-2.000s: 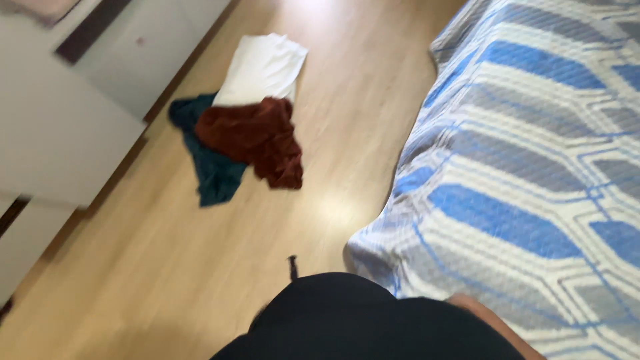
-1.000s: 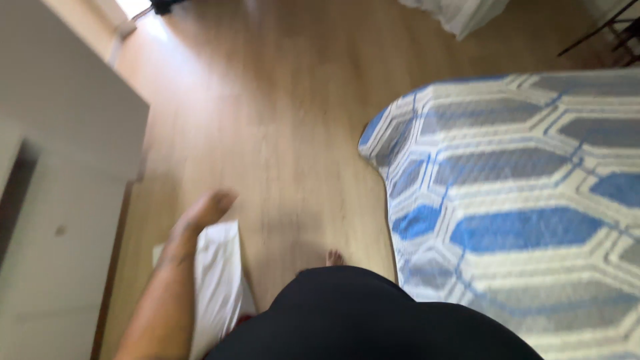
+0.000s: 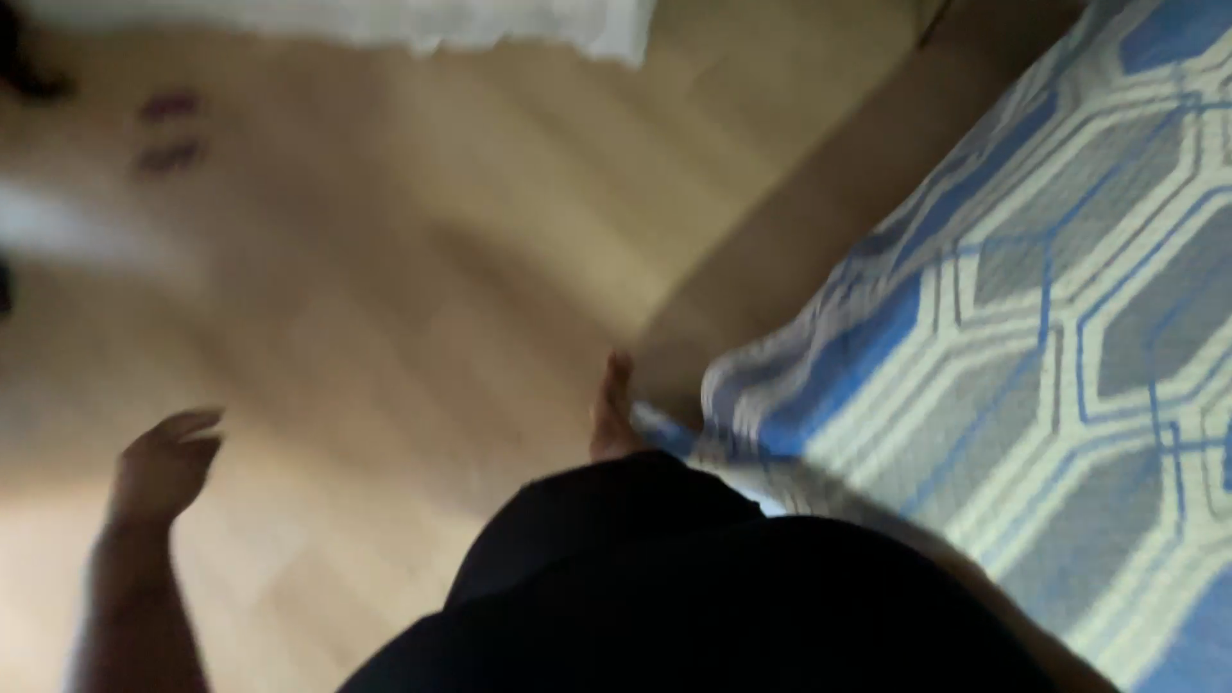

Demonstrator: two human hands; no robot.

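My left hand [image 3: 168, 467] hangs over the wood-look floor [image 3: 366, 404] at the lower left, holding nothing, its fingers slightly bent and blurred. My right hand is out of sight; only a strip of the right arm shows at the lower right, beside my dark clothing [image 3: 674, 587]. A bare foot [image 3: 613, 409] stands on the floor just ahead of my body. To the right lies a bed with a blue, grey and white patterned cover [image 3: 1020, 385].
White fabric [image 3: 385, 21] hangs along the top edge. Two small dark purple items [image 3: 170, 130], too blurred to name, are on the floor at the upper left. Dark objects touch the left edge. The bed's corner borders the walking space.
The view has turned strongly. The white, dark red and teal cloths on the floor have gone out of view, and so has the pale furniture. My left hand stays in sight at the left.
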